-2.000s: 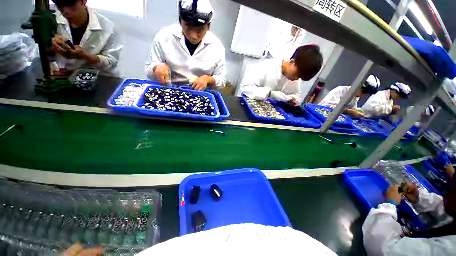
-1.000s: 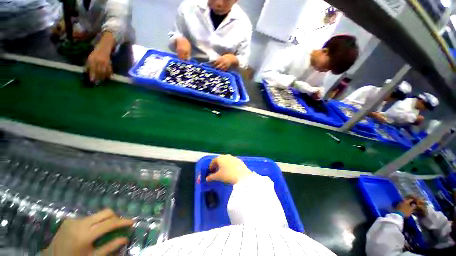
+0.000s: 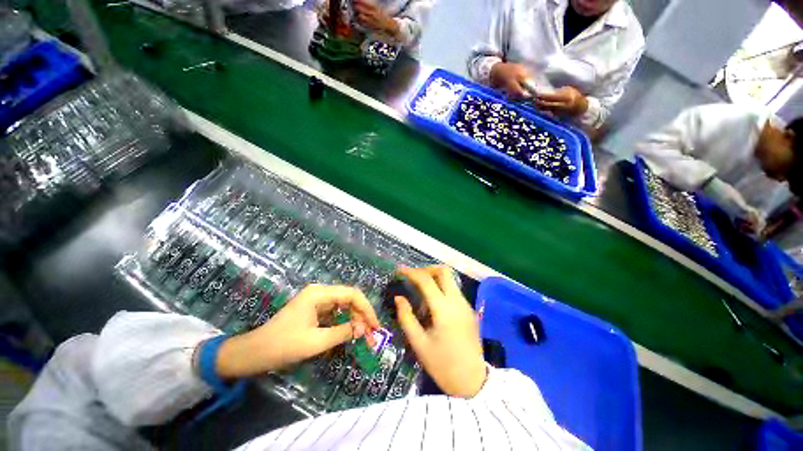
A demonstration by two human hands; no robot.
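Observation:
My left hand [image 3: 304, 333], with a blue band at the wrist, holds a green circuit board [image 3: 368, 354] by one end between thumb and fingers. My right hand [image 3: 443, 333] holds a black housing [image 3: 405, 298] just right of the board; the two parts look apart. Both hands are over a clear blister tray [image 3: 238, 255] with rows of green boards. The blue bin [image 3: 572, 370] at the right holds a black piece with a pale mark, and another dark piece shows at its left edge beside my right hand.
A green conveyor belt [image 3: 379, 145] runs diagonally beyond the tray, with small dark parts on it. Across it, people in white coats work at a blue parts bin [image 3: 519, 132] and other bins. Stacked clear trays [image 3: 84, 141] and another blue bin [image 3: 35, 79] are at the left.
The view has turned left. My right hand has moved from the blue bin to over the tray with a black housing. My left hand has moved towards it and now visibly holds up a board.

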